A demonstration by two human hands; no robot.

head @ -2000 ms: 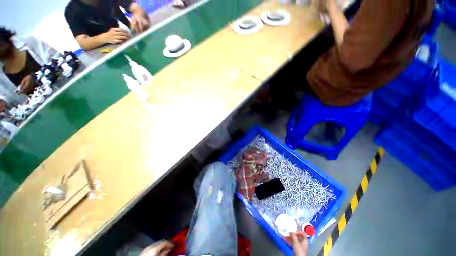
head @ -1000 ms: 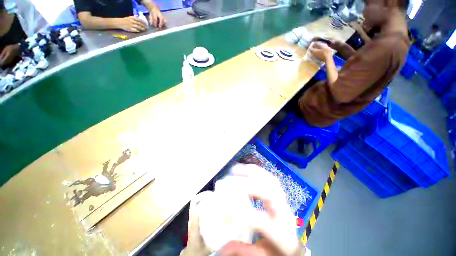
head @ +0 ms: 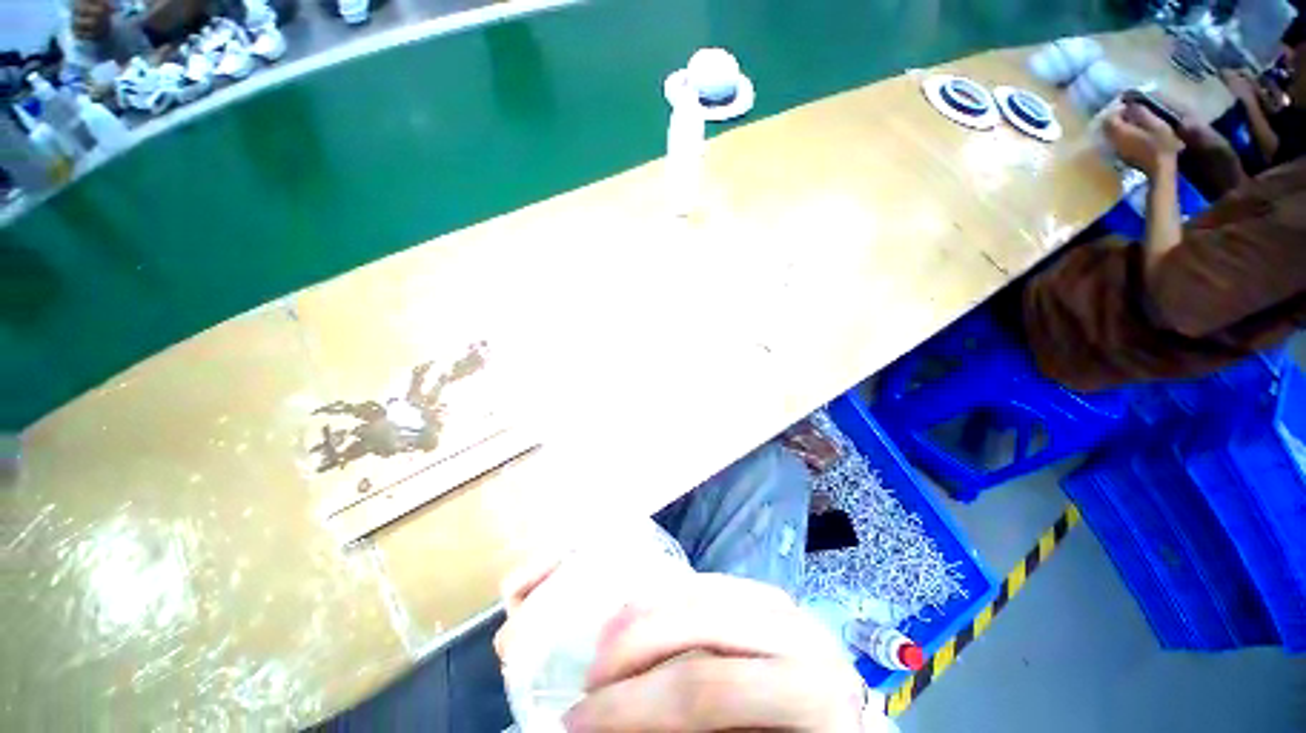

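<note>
A whitish, overexposed object [head: 595, 594] is held up at the bottom centre; its exact form cannot be told. My right hand [head: 716, 659] is closed around its right side, fingers bent across it. My left hand [head: 526, 576] shows only as a small part at its left edge, touching it. The glue pad [head: 408, 430], with dark brown stains and a white glue spot, lies on the bench beyond and to the left.
A white bottle [head: 685, 155] stands near a hat [head: 712, 86] at the green belt [head: 430, 158]. Two hats [head: 963, 100] lie further right. A blue tray [head: 938, 537] holds cord pieces and a red-capped container [head: 895, 647]. A brown-sleeved person [head: 1189, 279] sits right.
The view has swung left. Two seconds ago one hand was at a whitish thing in the tray; since one second ago, both hands hold a whitish object, now slightly further left.
</note>
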